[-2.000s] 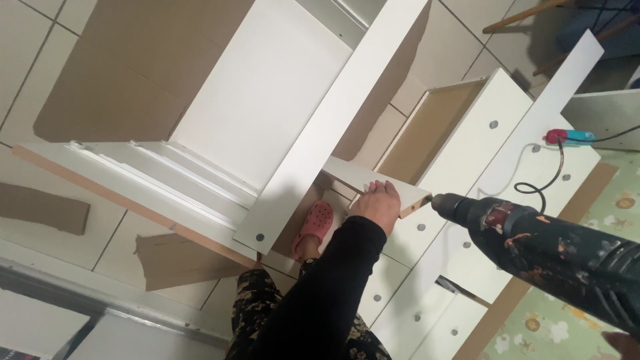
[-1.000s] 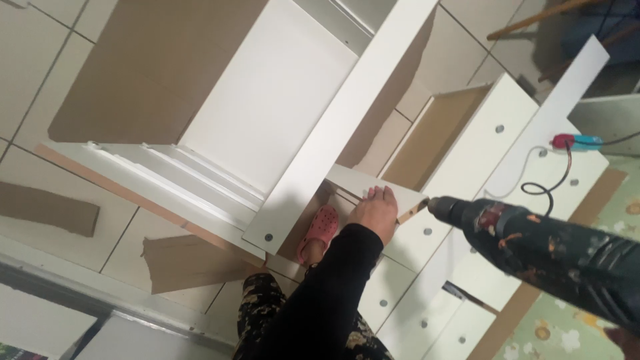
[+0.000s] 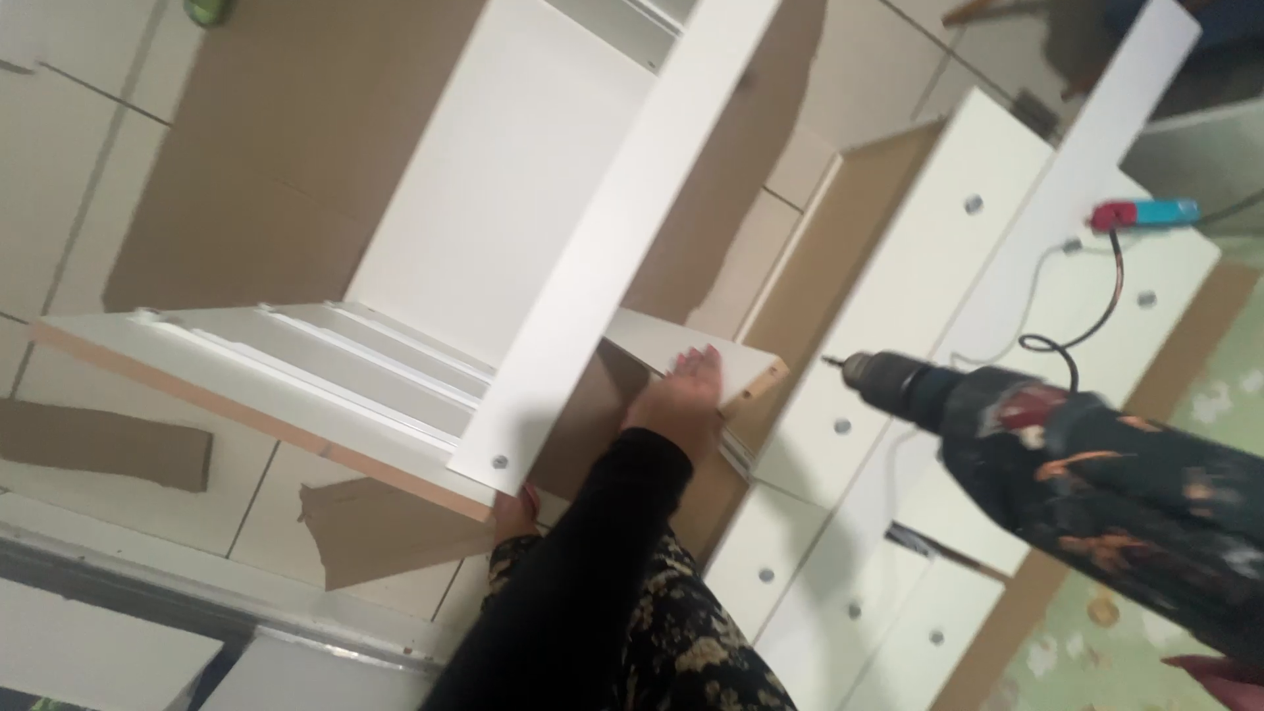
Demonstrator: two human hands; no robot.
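My left hand (image 3: 681, 395) grips a white panel (image 3: 691, 357) near its end, where the narrow edge shows drilled holes. At the lower right edge, only fingers of my right hand (image 3: 1220, 681) show, at the rear of a dark, paint-stained power drill (image 3: 1057, 454); its handle is out of view. The drill bit (image 3: 832, 361) points left toward the panel end, with a gap between them. A long white board (image 3: 632, 227) crosses the white furniture frame beside my left hand. Drawer runners (image 3: 326, 375) line the side panel (image 3: 158, 346) at the left.
White drawers (image 3: 899, 286) with round knobs stand at the right. A red and blue plug connector (image 3: 1141, 214) with a curled cord lies on them. Cardboard (image 3: 296, 148) covers part of the tiled floor, and smaller cardboard pieces (image 3: 385, 533) lie at the lower left.
The drill bit has moved away from the panel's end; it was at or close to the holed edge in the earlier frames. My left hand still holds the panel. The view has shifted somewhat.
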